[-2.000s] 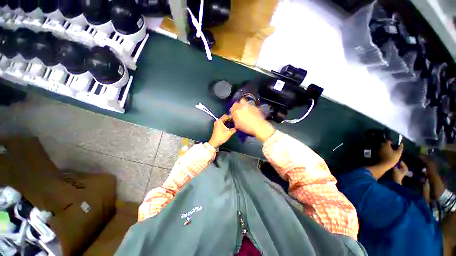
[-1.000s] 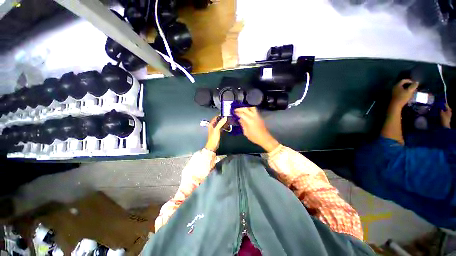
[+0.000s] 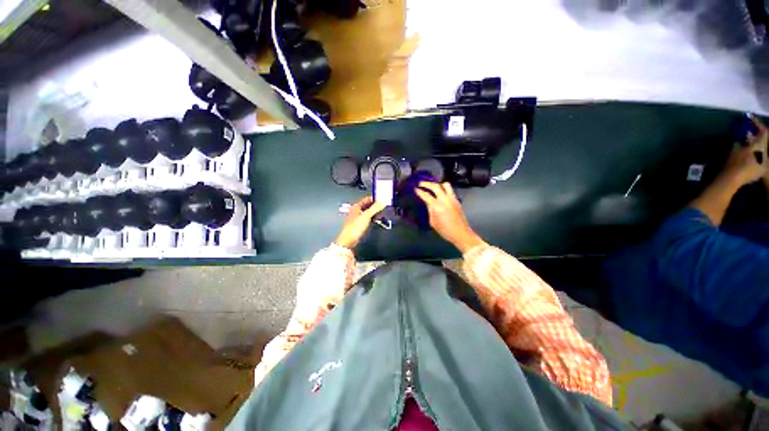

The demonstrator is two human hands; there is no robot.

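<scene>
A black security camera (image 3: 385, 165) with round heads on both sides and a white label lies on the dark green bench in front of me. My left hand (image 3: 361, 220) grips its near end beside the label. My right hand (image 3: 440, 209) holds a dark purple cloth (image 3: 411, 202) against the camera's right side, partly covering the right head. A white cable end (image 3: 345, 208) shows left of my left hand. A second black camera (image 3: 472, 130) with a looping white cable lies just beyond, to the right.
Two white racks (image 3: 240, 226) of black ball-shaped units stand at left. A metal bar (image 3: 207, 59) slants over the upper left, near black units on cardboard (image 3: 362, 63). At far right another person's arms (image 3: 717, 198) reach over the bench. Cartons (image 3: 181, 370) stand on the floor.
My right hand and the cloth have moved slightly right, off the label side toward the right head. My left hand stays at the near end. The other person's hands have moved right.
</scene>
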